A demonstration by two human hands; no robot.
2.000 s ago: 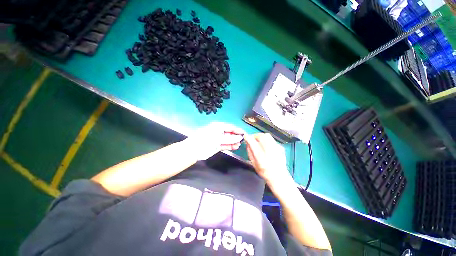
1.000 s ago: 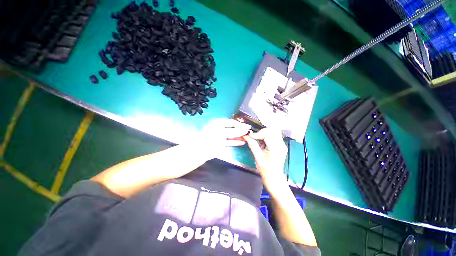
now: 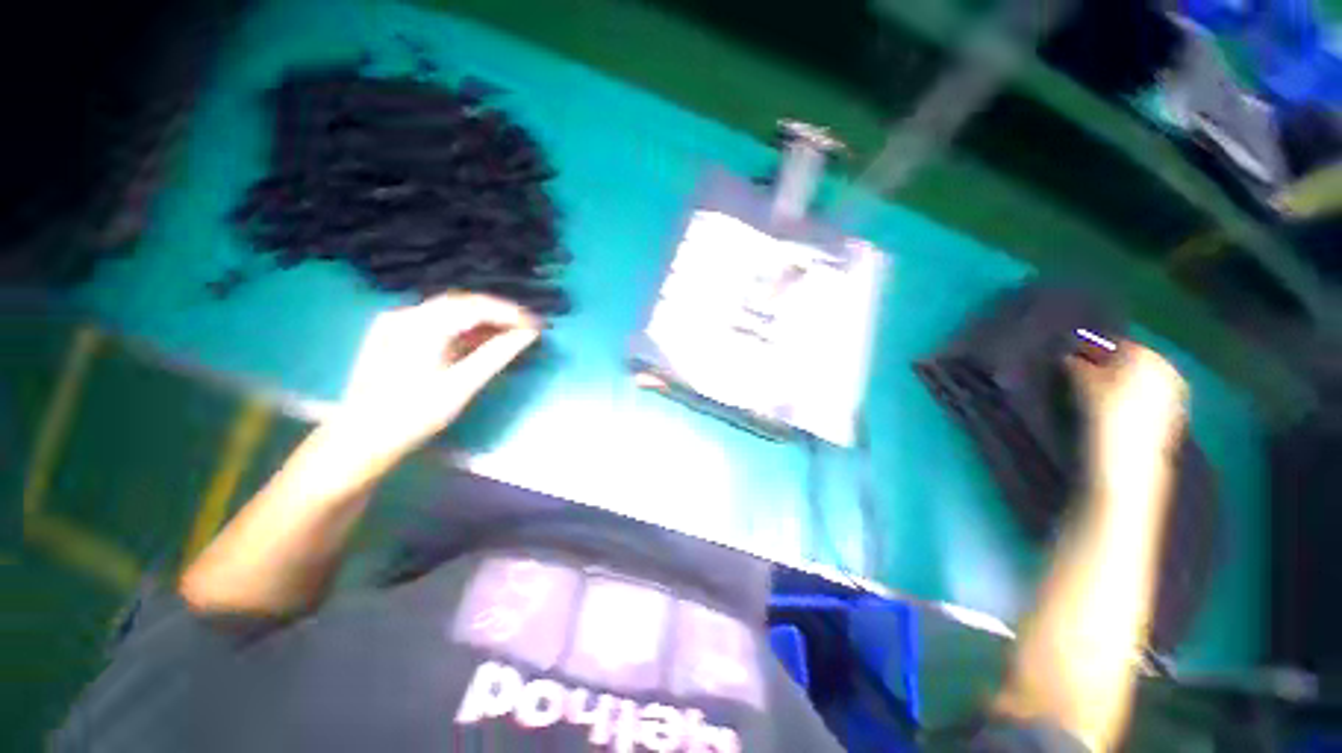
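Note:
The frame is blurred. A big heap of small black parts (image 3: 398,177) lies on the green-blue mat at the left. My left hand (image 3: 442,361) is at the heap's near right edge with fingers curled; whether it holds a part cannot be told. My right hand (image 3: 1126,390) is over the upper part of the black tray stack (image 3: 1016,397) at the right, partly covering it; a small bright glint shows at its fingertips, but a held part cannot be made out. The grey bench fixture (image 3: 765,316) with its white top plate stands between the hands.
A silver clamp (image 3: 802,169) stands at the fixture's rear edge. Dark cables run from the fixture toward the front edge. A blue bin (image 3: 846,662) is below the bench edge by my lap. Dark tray stacks are at the far left.
My hands were together in front of the fixture and have parted: the left moved to the heap, the right to the tray stack. The view has shifted and blurred.

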